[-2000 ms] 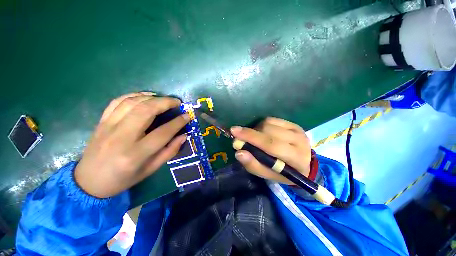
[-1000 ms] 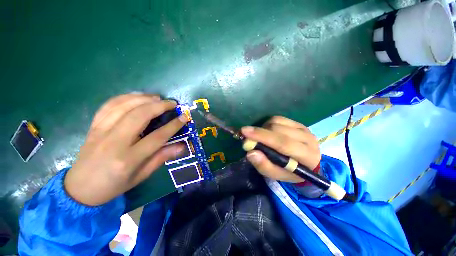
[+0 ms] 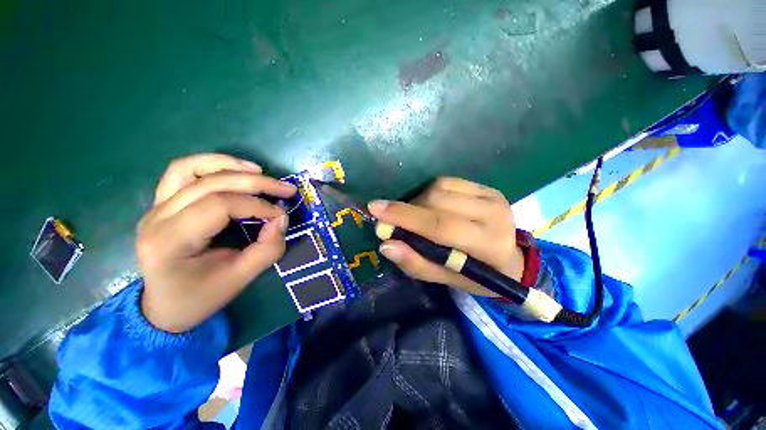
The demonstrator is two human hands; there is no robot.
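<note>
A blue PCB panel strip (image 3: 333,246) lies on the green mat with three LCD modules side by side along its left edge; the lowest module (image 3: 316,291) is fully visible. Yellow-orange flex cable tabs (image 3: 364,259) stick out on its right. My left hand (image 3: 214,231) is over the top module and partly covers it, its thumb and fingers pinched on a very thin thread that looks like solder wire (image 3: 301,198). My right hand (image 3: 458,239) holds the soldering iron (image 3: 466,267) like a pen, its tip at the strip's top end, by the flex cable.
A loose LCD module (image 3: 57,250) lies on the green mat (image 3: 168,84) at the far left. A white tub (image 3: 714,35) with black bands stands at the upper right. The iron's black cord (image 3: 595,243) hangs at the right over the blue floor. Another person's blue sleeve (image 3: 747,109) shows at the right edge.
My left fingertips have drawn back left from the strip's top end and come together, uncovering more of the modules. The iron's tip has moved up-left onto the strip's top end.
</note>
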